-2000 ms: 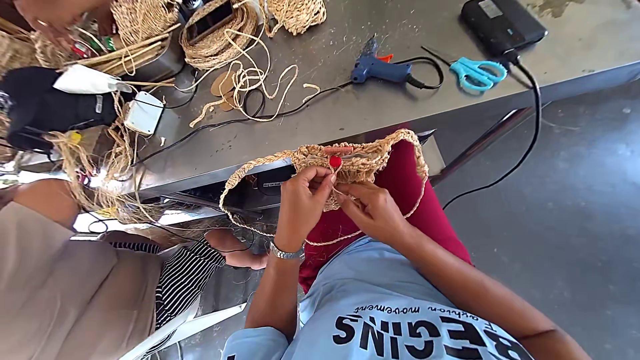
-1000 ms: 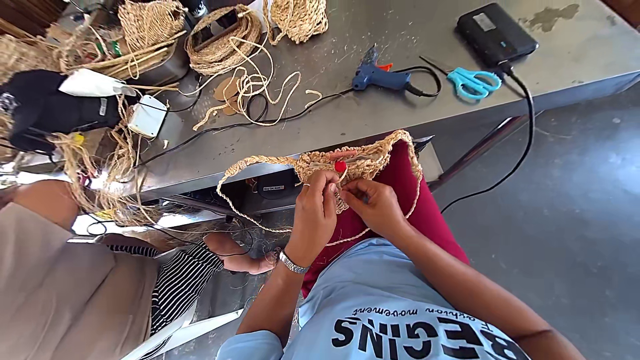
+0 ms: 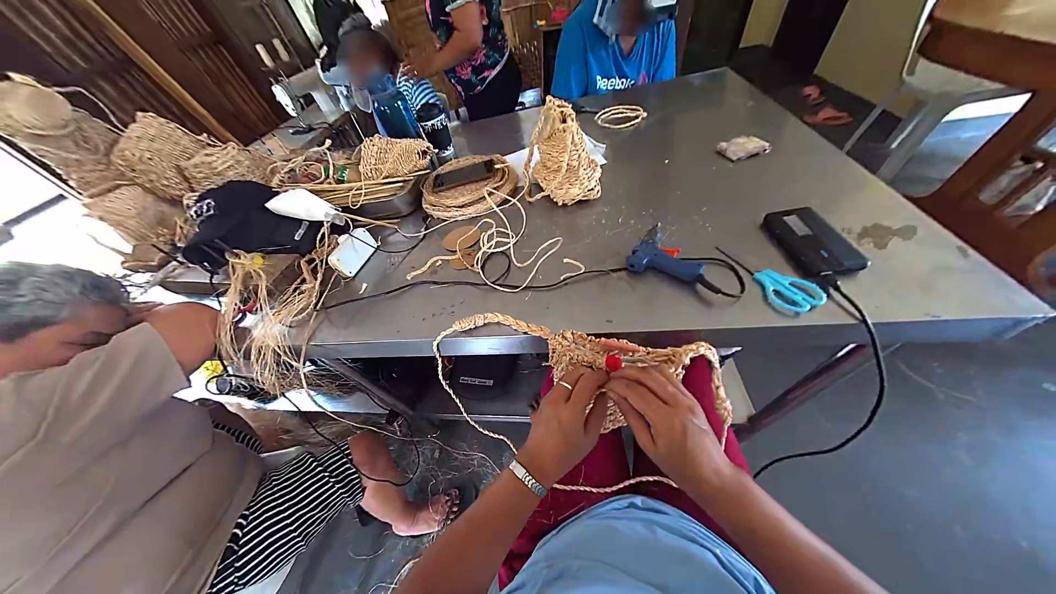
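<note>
A bag of braided natural fibre (image 3: 577, 351) lies on my lap against the table edge, its long braided strap looping left and below. A small red bead or button (image 3: 613, 363) shows at its upper middle. My left hand (image 3: 569, 412), with a ring and a metal watch band, pinches the bag just below the red piece. My right hand (image 3: 664, 412) grips it from the right, fingertips close to the left ones. What lies between the fingertips is hidden.
On the metal table (image 3: 536, 318) lie a blue glue gun (image 3: 664, 262), teal-handled scissors (image 3: 789, 290), a black box with a cable (image 3: 815, 239), loose braided cord (image 3: 503, 247) and a woven bag (image 3: 565, 157). A person (image 3: 107, 445) sits at left; others are across the table.
The view has tilted up, showing more of the table and people beyond. My right hand now lies flatter over the bag, its fingers closer to my left hand.
</note>
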